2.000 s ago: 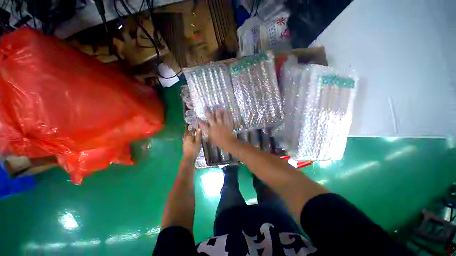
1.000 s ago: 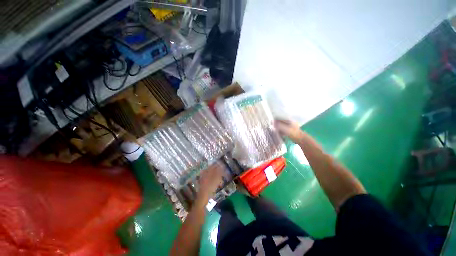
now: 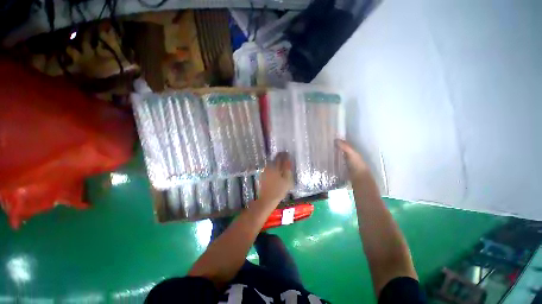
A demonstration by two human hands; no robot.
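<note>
An open brown carton (image 3: 159, 206) stands on the floor, filled with bubble-wrap packs of boards. Two flat packs lie side by side on top, a left pack (image 3: 176, 139) and a middle pack (image 3: 238, 133). A right pack (image 3: 321, 139) with a green strip at its top lies over the carton's right end. My left hand (image 3: 277, 177) is at the left edge of the right pack, its fingertips blurred. My right hand (image 3: 350, 157) is on the right pack's right edge, with the thumb over it. Upright packs show along the near side.
A red plastic sack (image 3: 53, 136) bulges at the left. A red packet with a white label (image 3: 295, 215) lies at the carton's near side. A white panel (image 3: 440, 107) fills the right. Shelving with cardboard (image 3: 178, 50) and a white bag (image 3: 261, 62) is behind. Stools show at lower right.
The right pack has come in against the carton's right end and lies straighter. My left hand has moved right from the carton's near side to this pack. My right hand stays at its right edge.
</note>
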